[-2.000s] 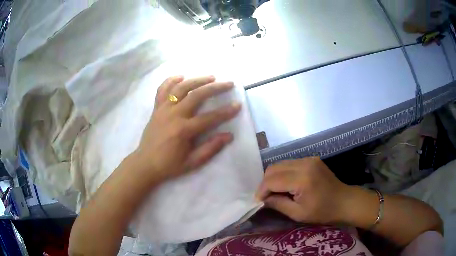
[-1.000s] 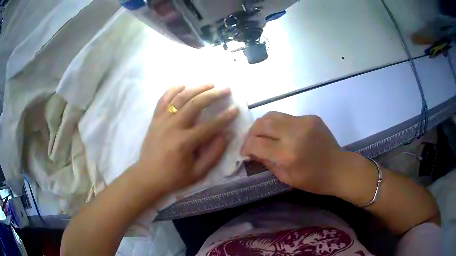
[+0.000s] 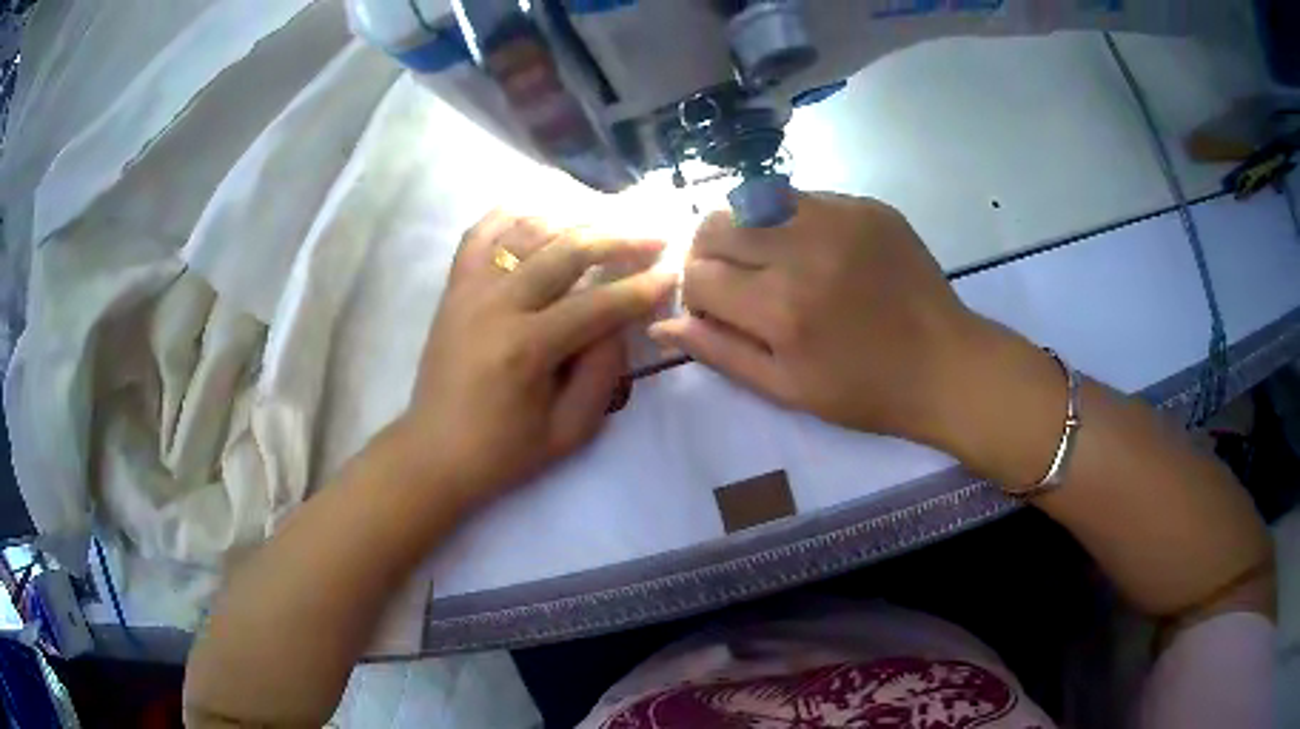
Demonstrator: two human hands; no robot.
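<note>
The white cloth piece (image 3: 428, 185) lies left of and under the sewing machine head (image 3: 627, 86), overexposed by the lamp. My left hand (image 3: 535, 335) lies palm down with its fingertips close to the needle area. My right hand (image 3: 820, 306) is just right of it, with fingers curled at the cloth edge by the presser foot. The exact grip is hidden by glare and my fingers. Beige shell fabric (image 3: 214, 370) lies in folds on the left side of the table.
A measuring tape (image 3: 741, 570) runs along the table's front edge. A brown square patch (image 3: 756, 501) is on the tabletop. A small dark and yellow tool (image 3: 1262, 171) lies at far right. A grey cord (image 3: 1190, 242) crosses the table at right.
Both hands have moved up to the needle area, the right hand farthest. The white cloth has moved off the table's front edge toward the machine. More of the machine head shows.
</note>
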